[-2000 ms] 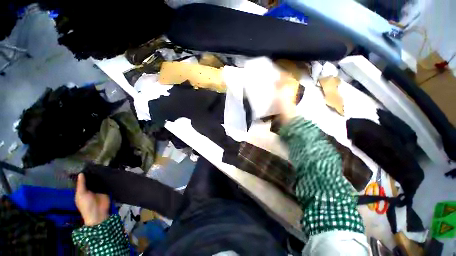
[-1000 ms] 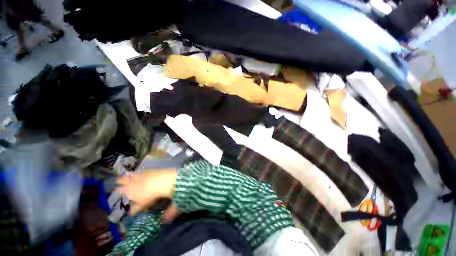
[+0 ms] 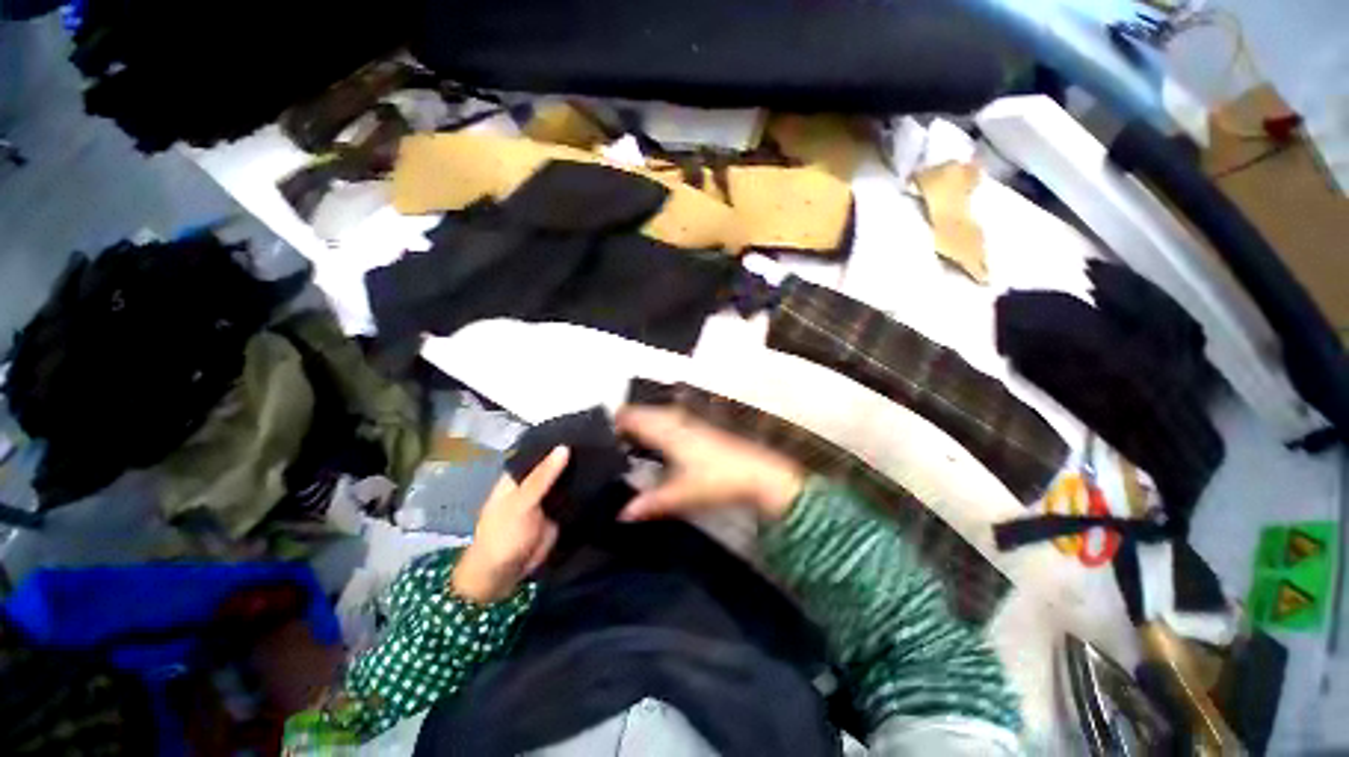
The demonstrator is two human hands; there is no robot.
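Note:
A black cloth piece (image 3: 570, 462) is held in front of my body at the table's near edge. My left hand (image 3: 511, 530) grips its left side with the thumb on top. My right hand (image 3: 713, 467) is at its right side, slightly blurred, with thumb and fingers apart; whether it touches the cloth is unclear. A plaid curved strip (image 3: 932, 550) lies on the table, partly behind my right hand and sleeve. A second plaid strip (image 3: 910, 377) lies farther back, fully visible.
Orange-handled scissors (image 3: 1092, 518) lie at the right under a narrow black strip (image 3: 1036, 530). Black cloth pieces (image 3: 555, 266) and tan card patterns (image 3: 784, 204) lie at the back. A metal iron part (image 3: 1102, 703) shows at the bottom right.
The white sheet is gone from my right hand. My left hand has moved in from the far left with the black piece, and my right hand has come beside it. The plaid strips lie uncovered more.

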